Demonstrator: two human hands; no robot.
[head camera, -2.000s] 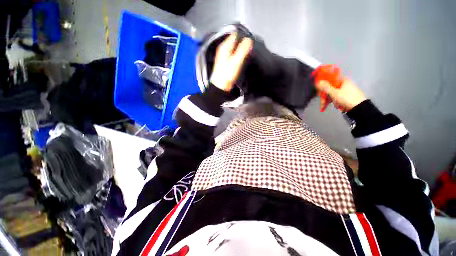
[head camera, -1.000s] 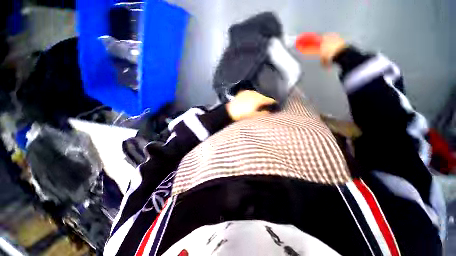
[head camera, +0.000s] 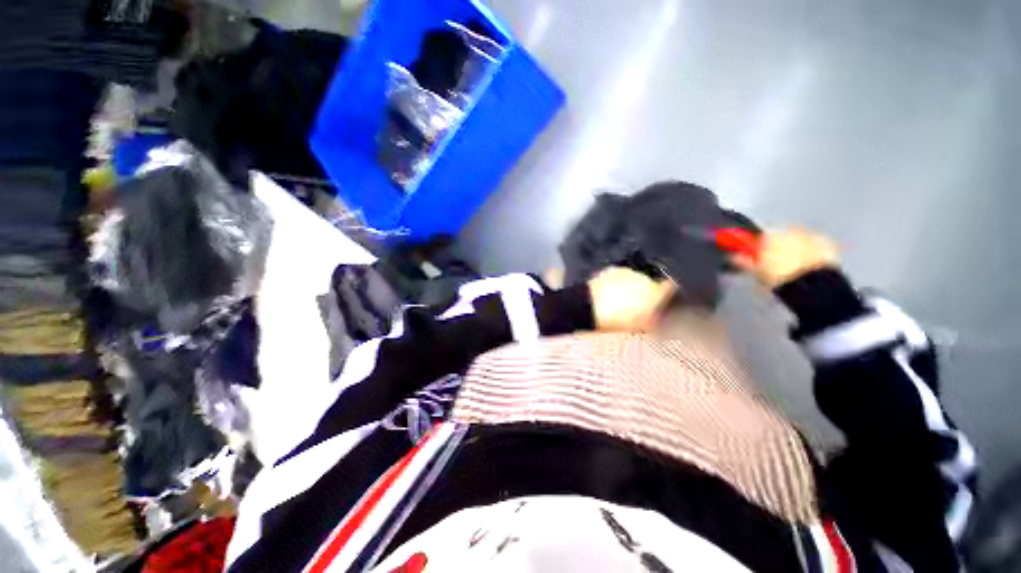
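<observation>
A dark grey garment (head camera: 655, 224), blurred and bunched, is held in front of the checked apron. My left hand (head camera: 629, 298) is closed on its near edge. My right hand (head camera: 797, 255) is shut on red-handled scissors (head camera: 739, 242), which point left against the garment. The blade is blurred and cannot be made out. A lighter grey part of cloth hangs between my right forearm and the apron.
A blue plastic tote (head camera: 487, 146) with bagged pieces stands on the grey floor ahead. Shiny bagged dark garments (head camera: 179, 241) are piled at left, beside a white surface (head camera: 293, 325). Something red (head camera: 193, 548) shows at bottom left.
The view has turned, so the tote sits further right than a second ago. The scissors have come from beside the garment to against it. The garment is bunched lower, near the apron.
</observation>
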